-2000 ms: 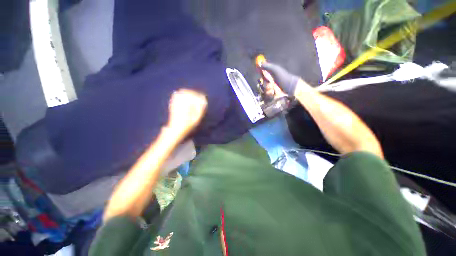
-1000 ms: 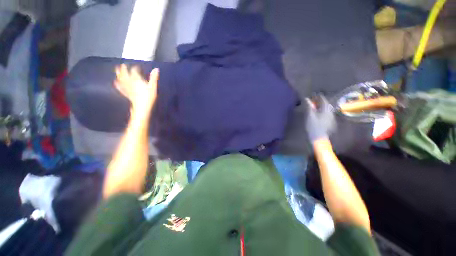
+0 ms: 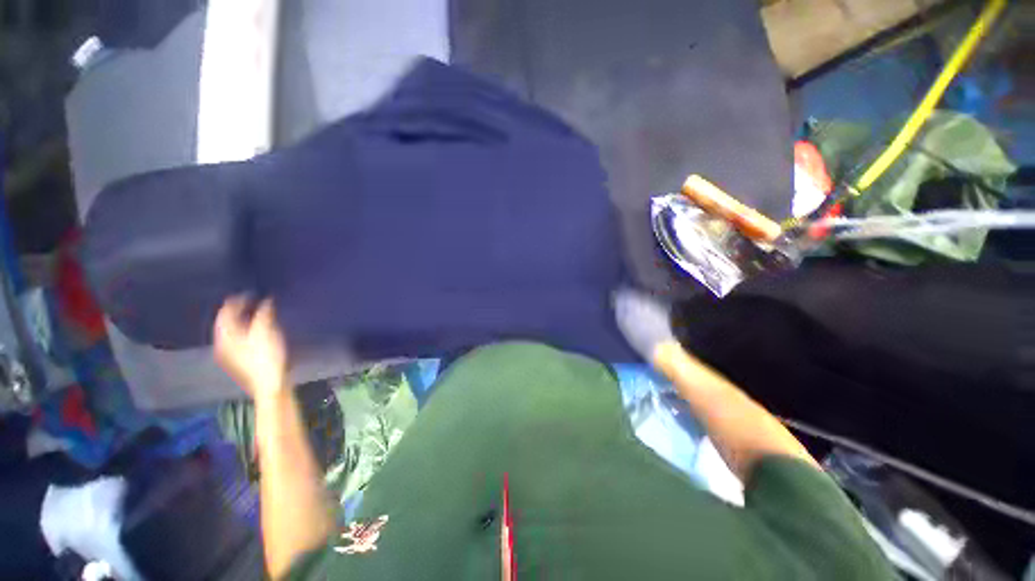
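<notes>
The navy garment (image 3: 443,227) lies over the dark padded form (image 3: 165,250), whose rounded left end is bare. My left hand (image 3: 251,340), bare and blurred, is at the garment's lower left edge; whether its fingers grip the cloth is unclear. My right hand (image 3: 644,322), in a thin grey glove, is at the garment's lower right edge; its fingertips are blurred, so its grip is unclear. The steam iron (image 3: 715,238), with a silver soleplate and orange-brown handle, stands away from both hands, right of the garment.
A white strip (image 3: 236,85) crosses the grey padded table (image 3: 131,108). Behind the iron are a red-and-white piece (image 3: 810,179), a yellow hose (image 3: 931,100), pale hoses (image 3: 942,222) and green cloth (image 3: 965,170). Black cloth (image 3: 874,340) lies at right.
My right hand has let go of the iron, which now stands at right. The garment is spread flatter and shifted on the form. Since a second ago, both hands have moved down to its near edge.
</notes>
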